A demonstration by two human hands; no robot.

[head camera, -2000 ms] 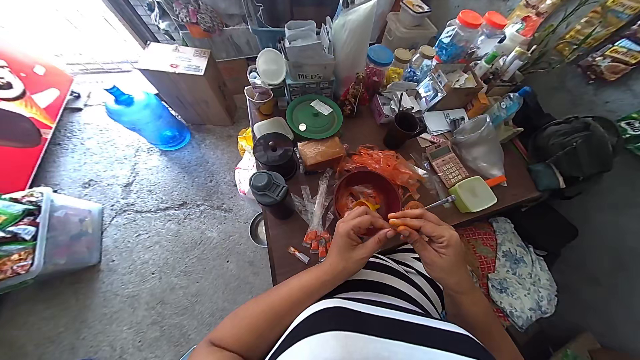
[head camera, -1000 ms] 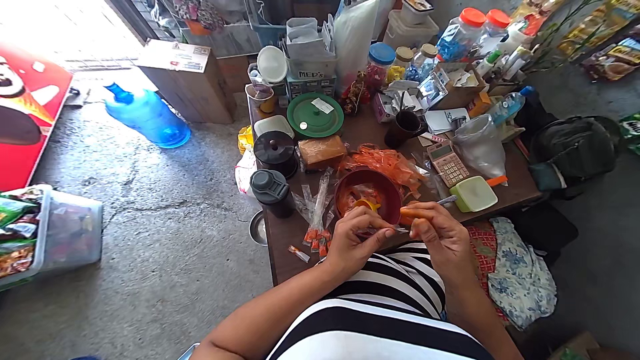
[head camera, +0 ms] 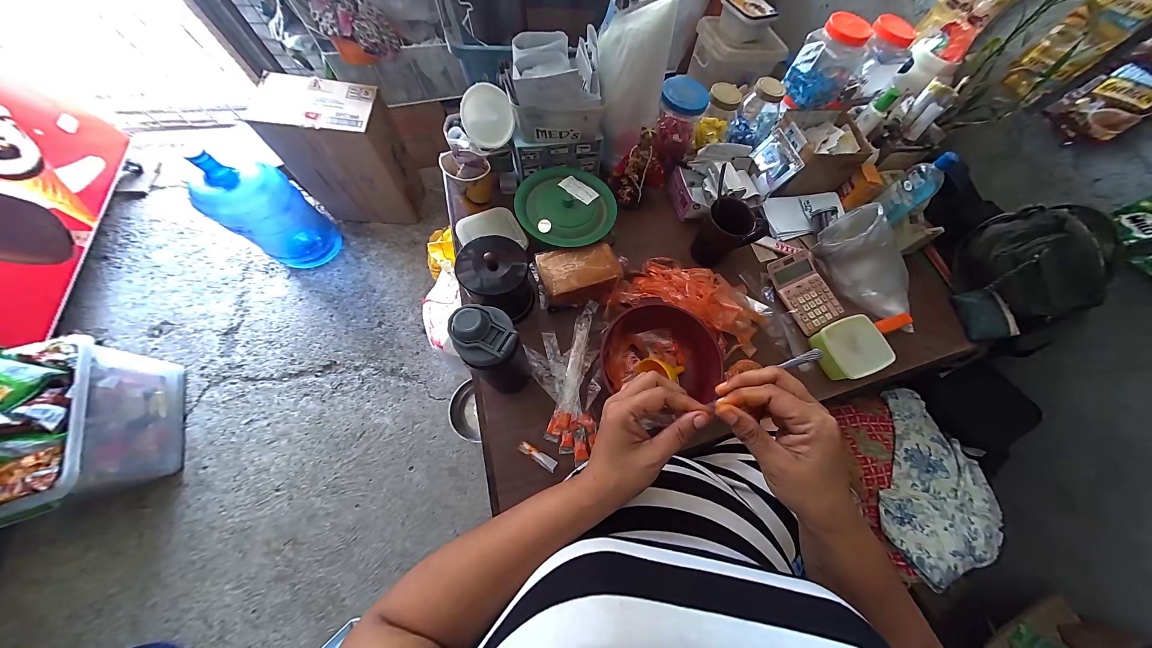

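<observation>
My left hand and my right hand meet at the fingertips, pinching a small thin piece, probably clear plastic, between them. Something orange shows at the right fingers; fingers partly hide it. Just beyond them stands a dark red bowl with orange-filled plastic packets and a yellow funnel-like piece inside. Left of the bowl lie long clear plastic sleeves with orange ends, and one small packet lies apart near the table edge. Orange plastic is heaped behind the bowl.
Around the bowl are a grey-lidded bottle, a black lidded container, a wrapped brown block, a green lid, a dark mug, a calculator and a pale green container. Jars stand behind. A blue water jug lies on the floor.
My hands have stayed close together in front of the bowl. The orange item seen at my right fingers earlier is now mostly hidden behind them.
</observation>
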